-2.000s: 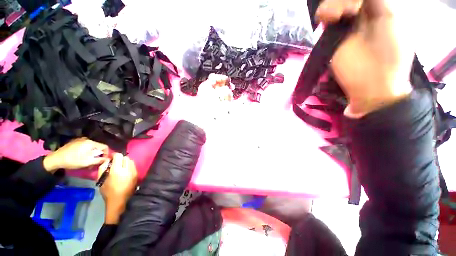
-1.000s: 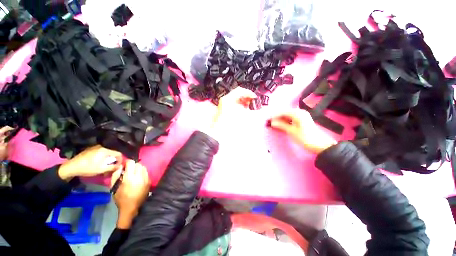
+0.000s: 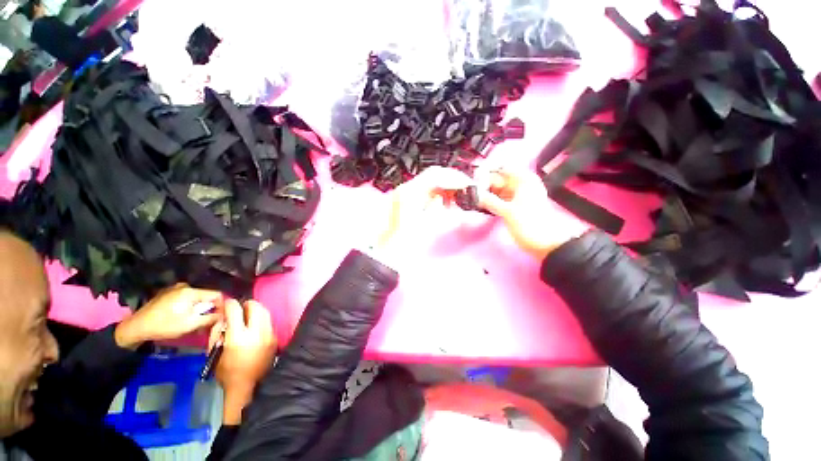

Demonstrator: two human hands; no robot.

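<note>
My left hand (image 3: 419, 203) is at the near edge of the pile of small black buckles (image 3: 423, 117), its fingers shut on a small black buckle (image 3: 467, 197). My right hand (image 3: 522, 205) meets it from the right, fingertips pinched together at the buckle. Any webbing end between the right fingertips is too small and overexposed to make out. A heap of loose black webbing straps (image 3: 702, 135) lies to the right. A heap of straps with olive-grey triangular ends (image 3: 171, 171) lies to the left.
A clear plastic bag with black contents (image 3: 518, 36) lies behind the buckles. At the left, another person's hands (image 3: 239, 347) hold a thin dark piece, and that person's head is at the frame edge. A blue stool (image 3: 162, 401) stands below the pink table (image 3: 450, 333).
My right hand came from the right strap heap to the front of the buckles, then moved left to meet my left hand at the buckle. The neighbour's head has come into view.
</note>
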